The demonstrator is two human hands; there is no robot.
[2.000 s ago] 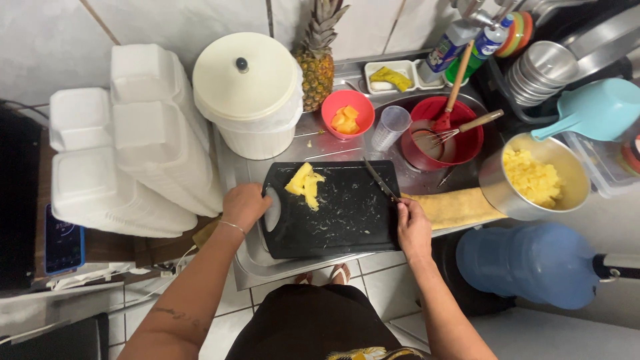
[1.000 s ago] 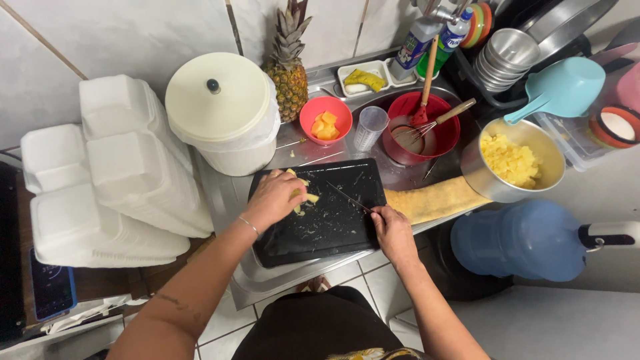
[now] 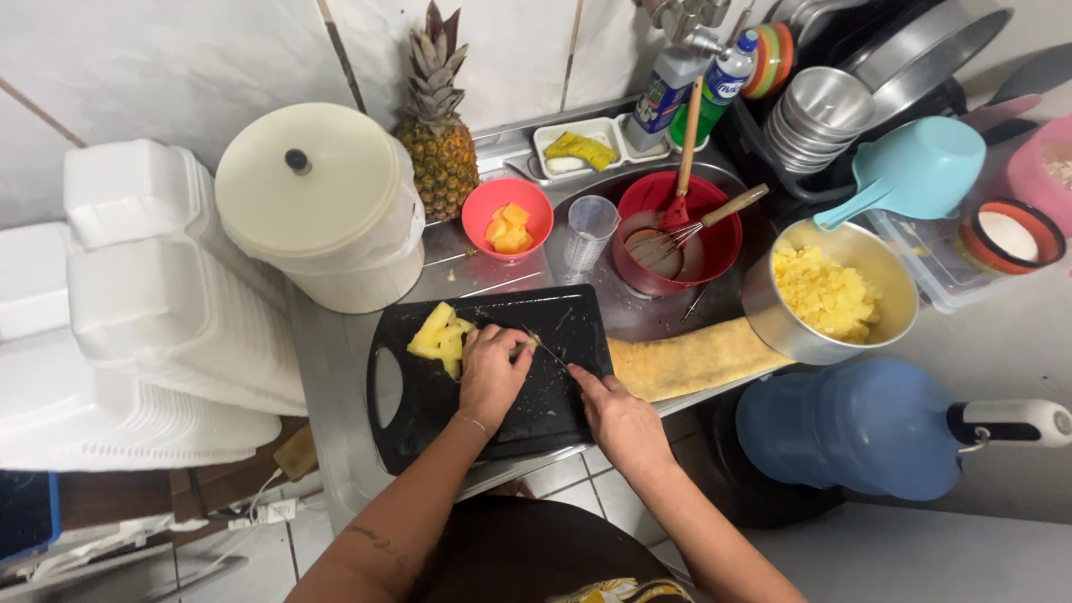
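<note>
On the black cutting board point(image 3: 536, 410), my left hand point(image 3: 494, 368) pinches a small piece of pineapple point(image 3: 525, 345) in its fingertips. My right hand point(image 3: 615, 414) grips a knife point(image 3: 550, 353), its blade angled up and left beside that piece. Yellow pineapple pieces point(image 3: 437, 331) lie left of my left hand, near the board's far left corner. Small scraps are scattered over the board. Chopped pineapple point(image 3: 825, 293) fills a metal pot point(image 3: 762, 314) to the right.
Behind the board stand a lidded white bin point(image 3: 310, 184), a whole pineapple point(image 3: 440, 159), a pink bowl point(image 3: 536, 199) of orange fruit, a measuring cup point(image 3: 589, 234) and a red bowl point(image 3: 727, 260) with a whisk. Foam containers point(image 3: 142, 276) are stacked at left; a blue water jug point(image 3: 846, 427) stands below the pot.
Yellow pieces now lie at the board's left, where my left hand was one second ago. That hand has moved right, toward the knife. The knife stays in my right hand.
</note>
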